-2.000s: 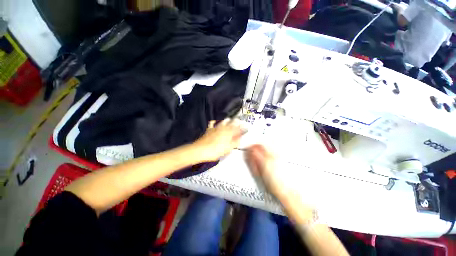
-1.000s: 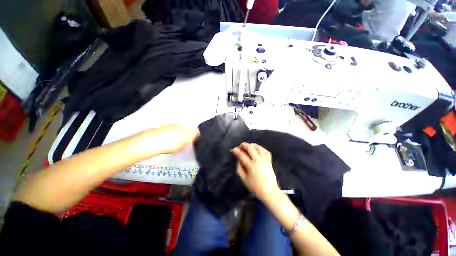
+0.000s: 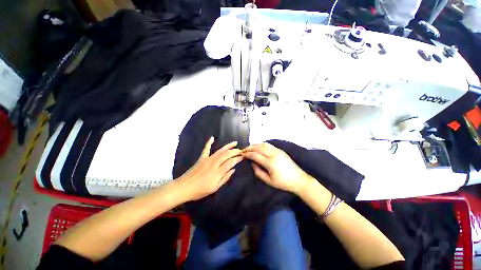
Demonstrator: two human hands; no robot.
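Observation:
A black garment panel (image 3: 211, 126) lies on the white table in front of the sewing machine (image 3: 337, 68) and hangs over the front edge onto the lap. Its far edge reaches the presser foot and needle (image 3: 244, 108). My left hand (image 3: 211, 174) lies on the panel, fingers spread, its fingertips near those of my right hand. My right hand (image 3: 274, 166) pinches the cloth with thumb and fingers just in front of the foot. The cloth under both palms is hidden.
A black garment heap (image 3: 121, 63) lies at the left, with white stripes (image 3: 55, 153) at the table's end. Red-handled snips (image 3: 323, 116) lie under the machine arm. A red crate (image 3: 68, 221) stands below left, another (image 3: 464, 227) below right. A small dark tray (image 3: 435, 154) is at the right.
The black panel has spread out flatter before the foot. My left hand has moved right onto it, beside my right hand. The earlier heap near the foot was pushed left.

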